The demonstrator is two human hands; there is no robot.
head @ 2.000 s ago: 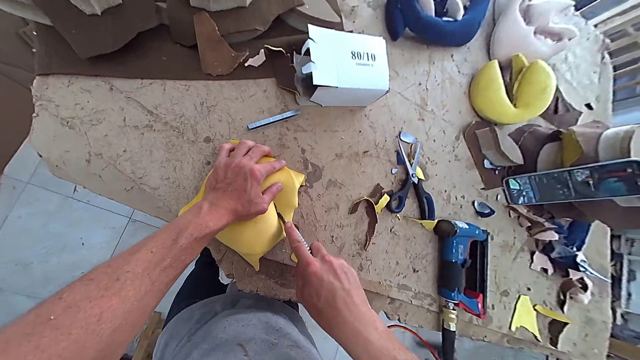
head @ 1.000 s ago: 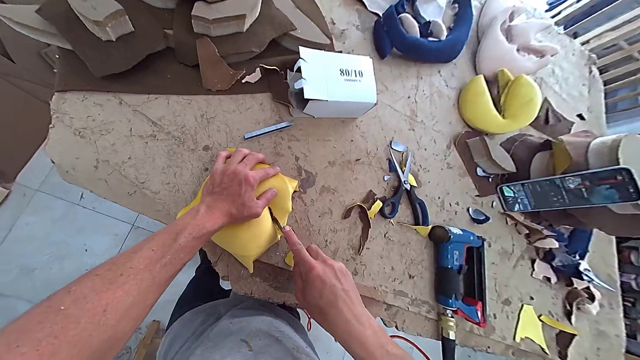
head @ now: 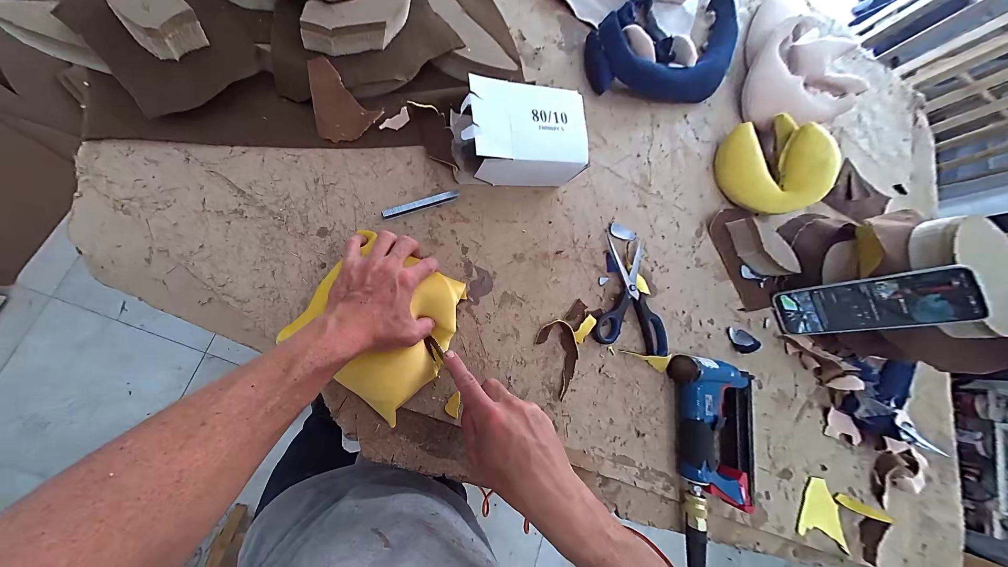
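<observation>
My left hand lies spread on a padded piece covered in yellow material, pressing it against the worktable. The index finger of my right hand extends toward the piece's right edge, over a thin blade-like tool whose tip sits at a slit in the yellow cover. Most of that tool is hidden by my right hand, whose other fingers are curled round it. A small yellow scrap lies just left of my right hand. The cover's pointed corners stick out at the right and bottom.
Scissors lie partly open right of centre, beside a blue pneumatic stapler. A strip of staples and a white box sit beyond my left hand. A finished-looking yellow cushion, a phone and leather-like scraps are at the right.
My right hand stays at the slit, its index finger now stretched along the tool, where two seconds ago the tool's handle showed. My left hand keeps pressing on the yellow piece.
</observation>
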